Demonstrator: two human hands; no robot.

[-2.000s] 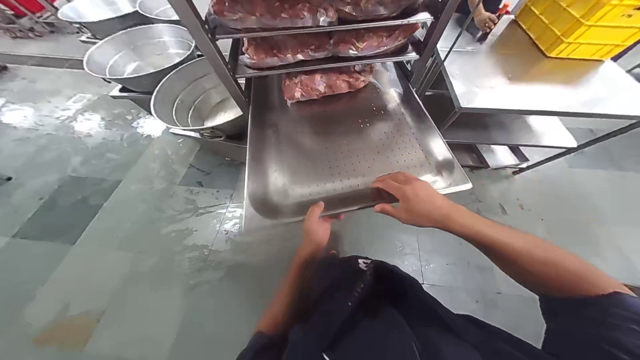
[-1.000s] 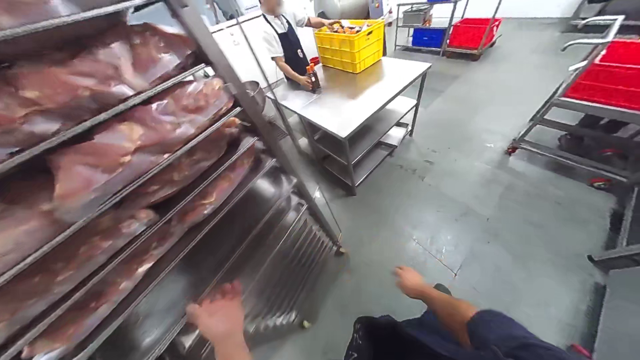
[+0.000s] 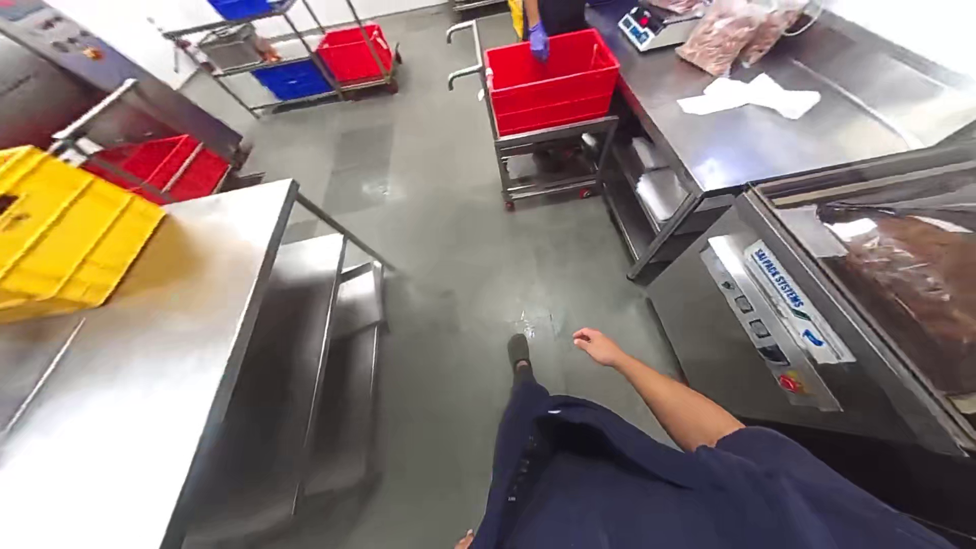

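Note:
My right hand [image 3: 600, 347] hangs over the floor with nothing in it, fingers loosely curled and apart from any object. Nearest to it is the steel vacuum packing machine [image 3: 717, 381] on the right, with a bagged piece of meat [image 3: 915, 274] on its top. Of my left hand [image 3: 463, 540] only a bit of the fingers shows at the bottom edge, beside my dark blue clothing; whether it holds something is hidden. To the left stands a steel table [image 3: 191, 305] bearing a yellow crate [image 3: 69, 229].
Ahead, a red crate [image 3: 549, 99] rests on a wheeled trolley [image 3: 560, 133], with a person's gloved hand [image 3: 539, 41] at its rim. A steel counter [image 3: 732, 145] on the right holds a scale [image 3: 656, 29], meat bags [image 3: 720, 38] and white sheets [image 3: 751, 95]. Shelving with crates [image 3: 293, 78] stands behind.
Two seconds ago both my hands were on a steel tray in a rack of meat; one second ago they were off it. The view has swung right, and the rack is out of sight.

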